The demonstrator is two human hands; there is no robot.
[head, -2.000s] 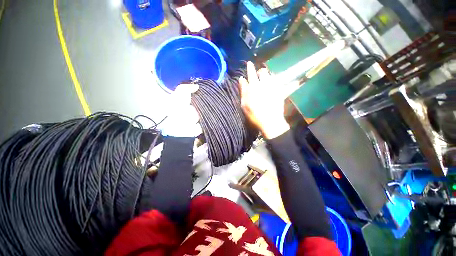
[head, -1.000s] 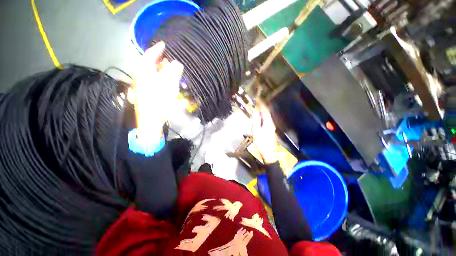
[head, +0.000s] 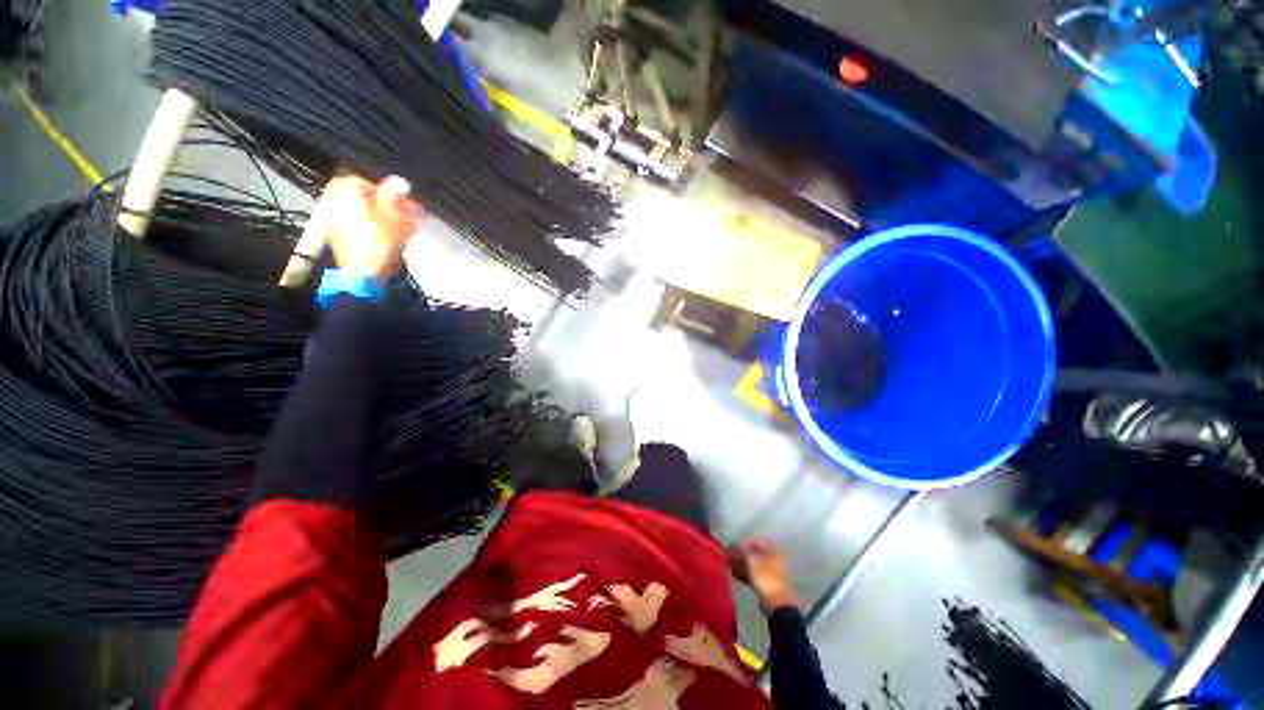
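A black cable bundle (head: 374, 111) stretches from the upper left towards the centre, its cut ends fanned out at its right end. A larger bundle (head: 167, 416) of black cables fills the left side. My left hand (head: 367, 229) is raised at the lower edge of the upper bundle, beside a cream pole (head: 305, 250); glare and cables hide its grip. Another cream pole (head: 157, 160) stands between the bundles. My right hand (head: 762, 572) is small and blurred low beside my body; its fingers are unclear.
A round blue bucket (head: 991, 347) with dark material inside stands right of centre. A thin metal bar (head: 866, 555) runs below it. Dark cable ends (head: 991, 659) show at the lower right. A light blue tray (head: 1144, 104) is at the upper right.
The view has swung right and down. The carried bundle now lies at the upper left by the poles. My right hand has dropped low beside my body. The blue bucket appears larger and nearer.
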